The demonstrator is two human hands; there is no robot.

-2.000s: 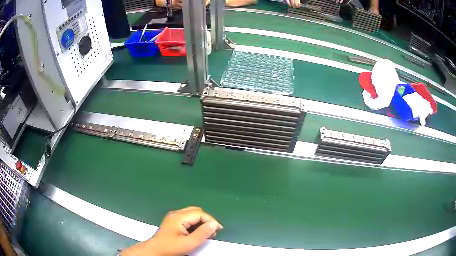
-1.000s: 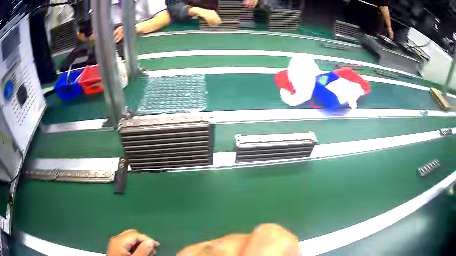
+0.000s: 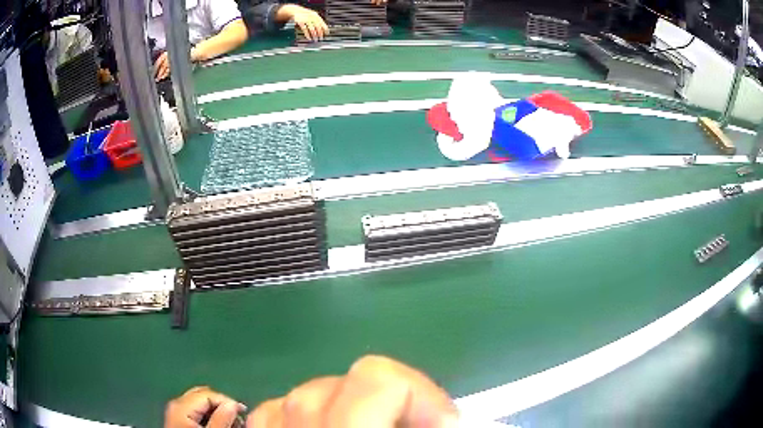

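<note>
My left hand [image 3: 203,409] is at the bottom edge with its fingers curled, partly cut off. A small dark bit shows by its fingertips, too little to name. My right hand [image 3: 360,401] is beside it, large, blurred and cut off by the bottom edge; its grip is hidden. Beyond them, a large ribbed fixture stack [image 3: 247,242] stands on the metal strip, with a smaller fixture stack [image 3: 432,234] to its right. A dark end block [image 3: 180,301] lies across the strip beside the fixture row [image 3: 104,303] at left.
An upright metal post [image 3: 144,109] stands behind the large stack, next to bubble wrap [image 3: 258,155]. A red, white and blue cloth [image 3: 531,125] lies beyond. A short slotted bar [image 3: 711,248] lies at right. The machine [image 3: 23,167] is at far left. Coworkers' hands show across the bench.
The view has turned right, so the stacks sit farther left in the picture. My right hand has come into view beside my left hand. The short slotted bar at right has come into view.
</note>
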